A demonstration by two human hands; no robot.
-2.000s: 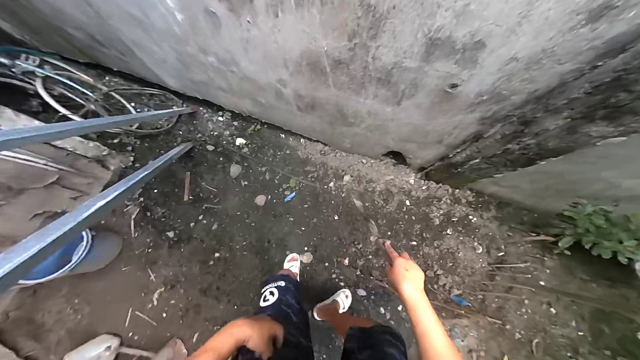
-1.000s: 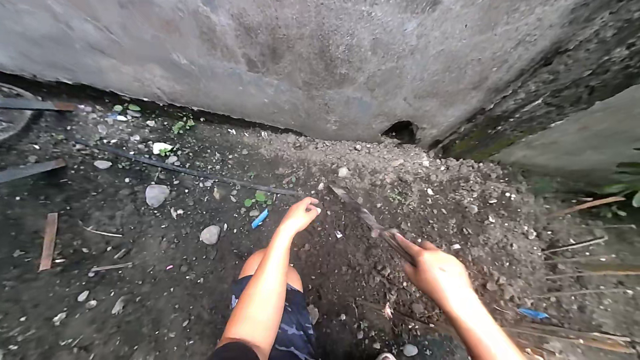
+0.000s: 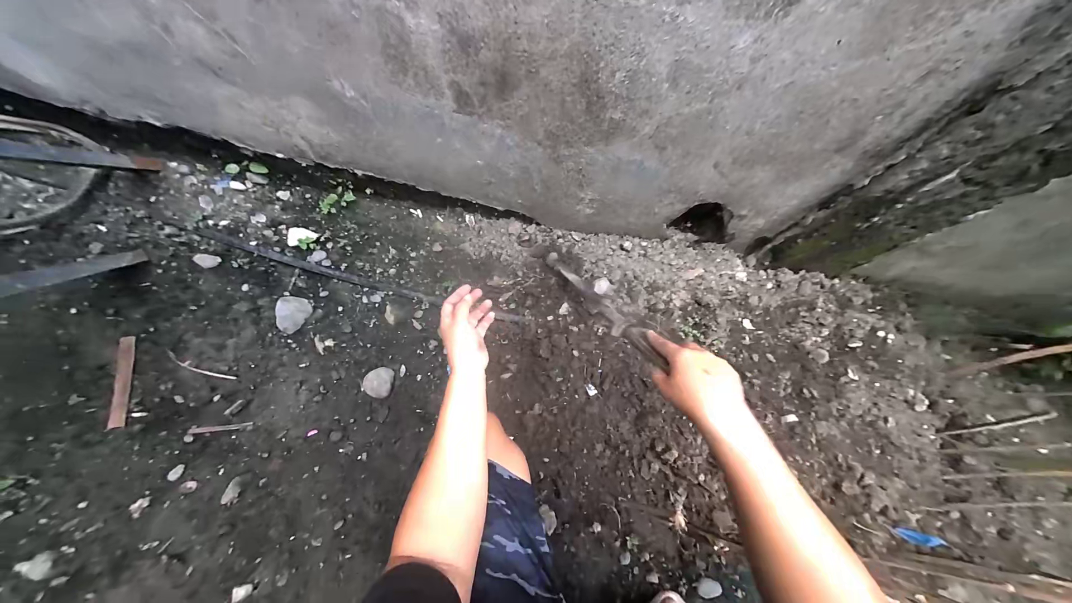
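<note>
My right hand (image 3: pixel 699 381) is closed around the near end of a dark, slightly blurred hand tool (image 3: pixel 615 314), whose exact kind I cannot tell. Its far end points up and left over loose soil near the wall's foot. To the left, my left hand (image 3: pixel 466 325) is raised with its fingers apart and nothing in it. A long thin dark rod or hose (image 3: pixel 335 272) lies on the ground and passes behind the fingers of that hand.
A concrete wall (image 3: pixel 536 109) runs across the top, with a dark hole (image 3: pixel 703 222) at its base. Stones (image 3: pixel 293 314), a wooden strip (image 3: pixel 121 383), metal bars (image 3: pixel 71 272) and part of a wheel (image 3: pixel 50 188) lie left. Dry sticks (image 3: pixel 1001 425) and a blue scrap (image 3: pixel 919 537) are at right.
Two seconds ago my right hand reached toward the ground; now it grips the tool. My left hand has come forward from beside my leg. The view has moved closer to the wall.
</note>
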